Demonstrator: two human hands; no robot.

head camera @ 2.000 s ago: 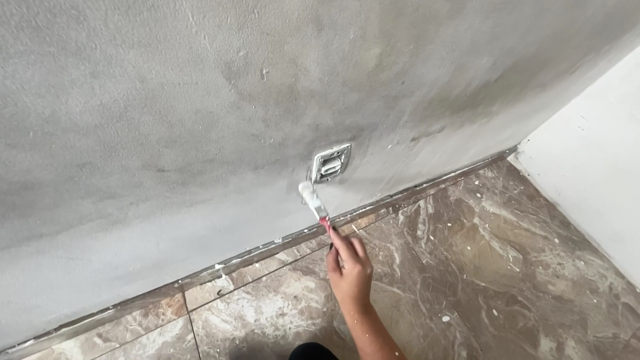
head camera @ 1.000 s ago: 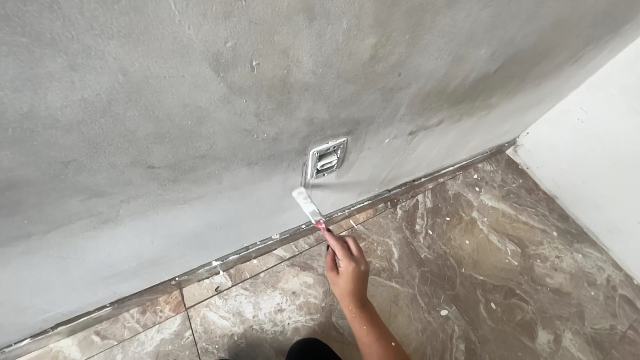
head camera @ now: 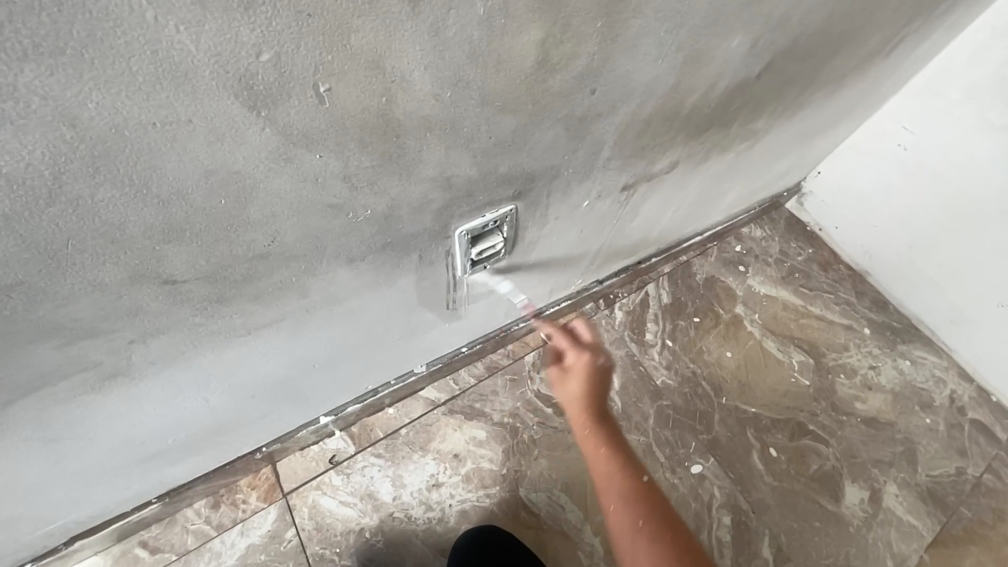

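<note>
My right hand point(head camera: 581, 366), somewhat blurred, grips the reddish handle of a paintbrush point(head camera: 510, 293) coated in white paint. The brush's tip lies against the grey wall, just under the lower edge of an electrical outlet box point(head camera: 486, 240) whose frame is smeared with white. Dark vertical streaks mark the wall to the lower left of this box. My left hand is out of view.
A narrow skirting strip point(head camera: 386, 394) spattered with white runs along the foot of the wall. Marbled brown floor tiles point(head camera: 756, 378) bear white drops. At the right, a white wall point(head camera: 913, 189) meets the grey one. A dark rounded shape point(head camera: 492, 547) shows at the bottom edge.
My right hand has moved to the right with the brush, whose tip has gone from the wall left of and below the outlet box to its lower edge.
</note>
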